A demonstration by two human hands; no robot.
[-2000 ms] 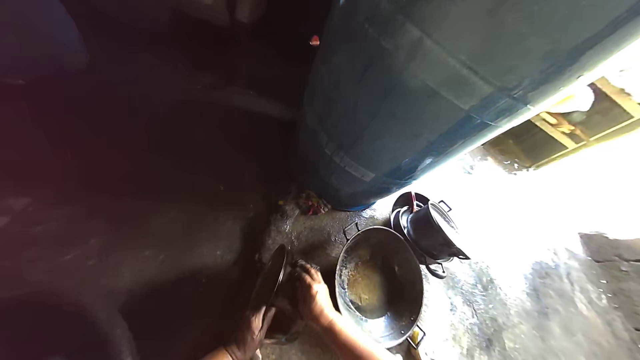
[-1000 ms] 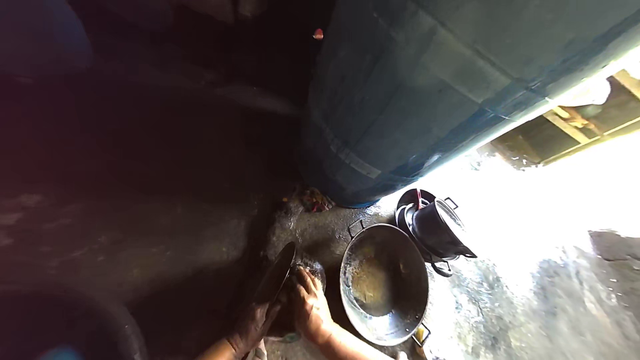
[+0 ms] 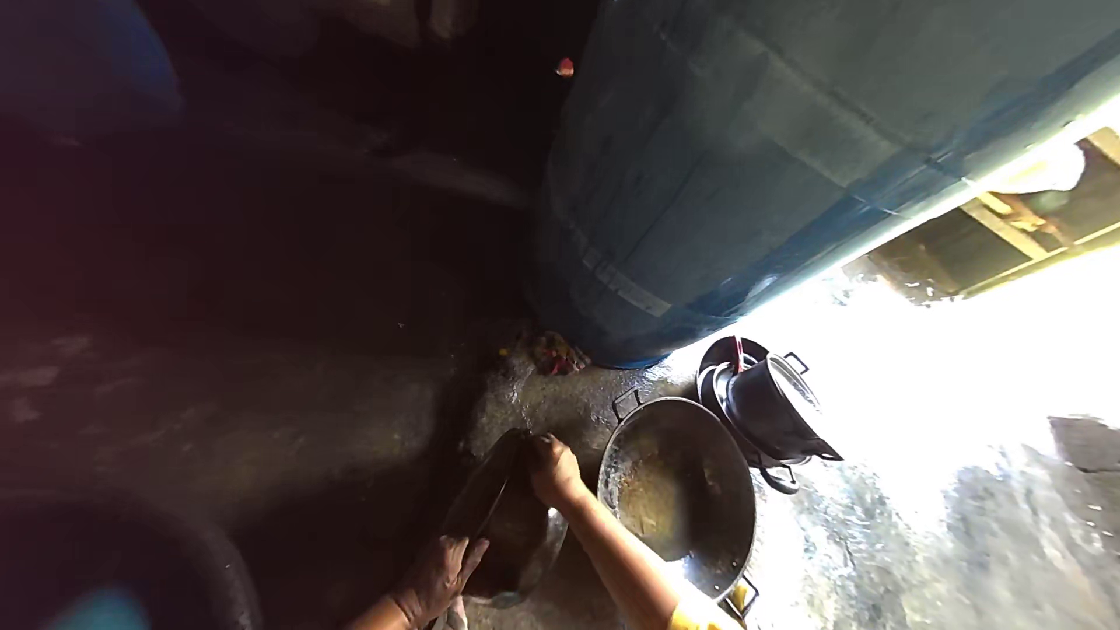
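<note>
My left hand (image 3: 442, 577) grips the near edge of a dark round metal vessel (image 3: 486, 481), which is tilted up on its side at the lower middle. At its far rim is my right hand (image 3: 553, 468), its fingers curled; whether they hold a scrubber or the rim is hidden. Just below the right hand shows a shiny curved metal surface (image 3: 534, 542), perhaps a basin or pot. To the right of my right forearm lies a wide two-handled metal wok (image 3: 682, 490) with a little murky liquid in it.
Beyond the wok, a dark pot (image 3: 770, 398) leans on stacked pans (image 3: 722, 372). A large blue-grey drum (image 3: 744, 166) rises behind. Scraps (image 3: 556, 354) lie at its foot on the wet concrete floor (image 3: 927, 525). A big dark tub (image 3: 223, 560) stands at lower left.
My right hand has moved to the far rim of the tilted vessel, with its fingers now curled. The left hand stays at the near edge. The wok has not moved.
</note>
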